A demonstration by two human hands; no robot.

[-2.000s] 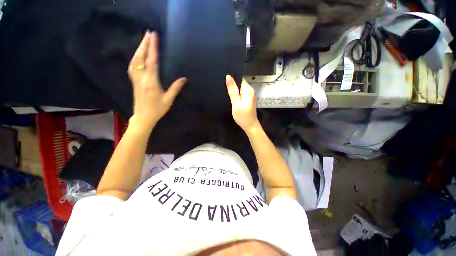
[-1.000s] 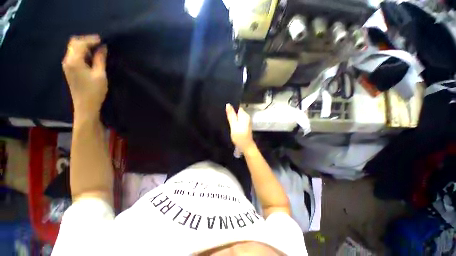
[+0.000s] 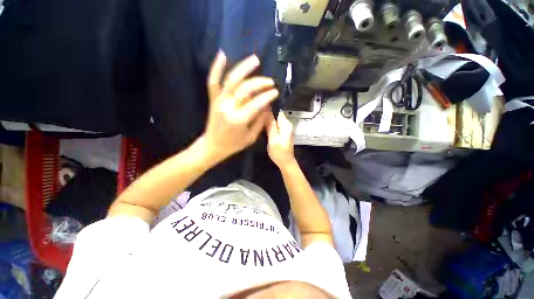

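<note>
The black fabric panel is spread left of the overlock machine and hangs over the table's front edge. My left hand is over the cloth near its right edge, fingers spread, thumb side hidden behind the fingers. My right hand is at the cloth's right edge, just in front of the needle area. Its fingertips meet the cloth edge and are partly hidden by my left hand. Whether either hand pinches the cloth cannot be told.
Black-handled scissors, white strips, a small parts tray and an orange-brown tool lie right of the machine. A red plastic basket stands below left. Cloth and paper lie below right.
My left hand has moved right from the left part of the cloth to beside my right hand, and its fingers have spread. My right hand has risen slightly in view.
</note>
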